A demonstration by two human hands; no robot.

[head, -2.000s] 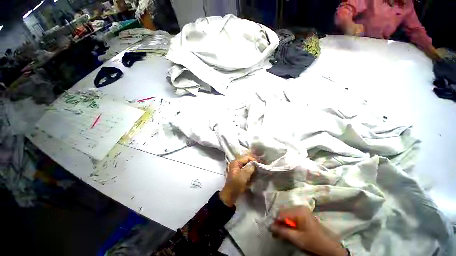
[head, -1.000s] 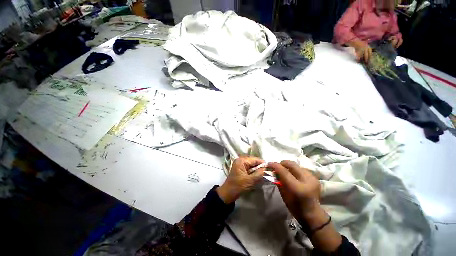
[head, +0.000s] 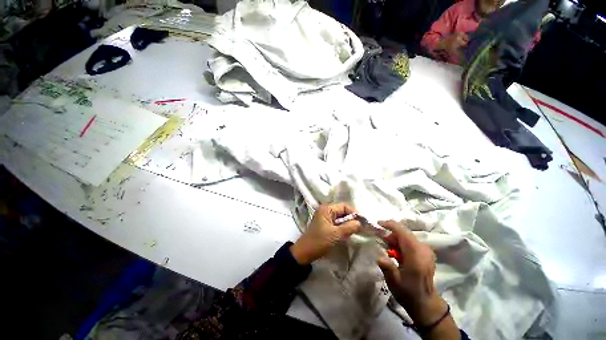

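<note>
A large off-white garment [head: 465,242] lies spread in folds under and around my hands. My left hand [head: 327,234] pinches a narrow edge of it between thumb and fingers, a little above the rest of the cloth. My right hand [head: 408,265] is just right of it, with the red-orange thread snips [head: 393,254] in its palm; only the red part shows clearly. Its fingertips are near the strip of cloth leading from my left hand; whether they touch it is unclear. Small dark fasteners show on the cloth below my right hand.
A rounded off-white garment pile [head: 282,50] lies beyond, beside a dark grey garment [head: 377,76]. A printed paper sheet [head: 80,136] and black loops [head: 107,60] lie left. Across the table, a person in pink [head: 448,33] holds up a dark garment [head: 508,60].
My right hand has moved from the lower cloth up to my left hand, then slightly right and down from it. The person in pink has raised the dark garment. The view has shifted.
</note>
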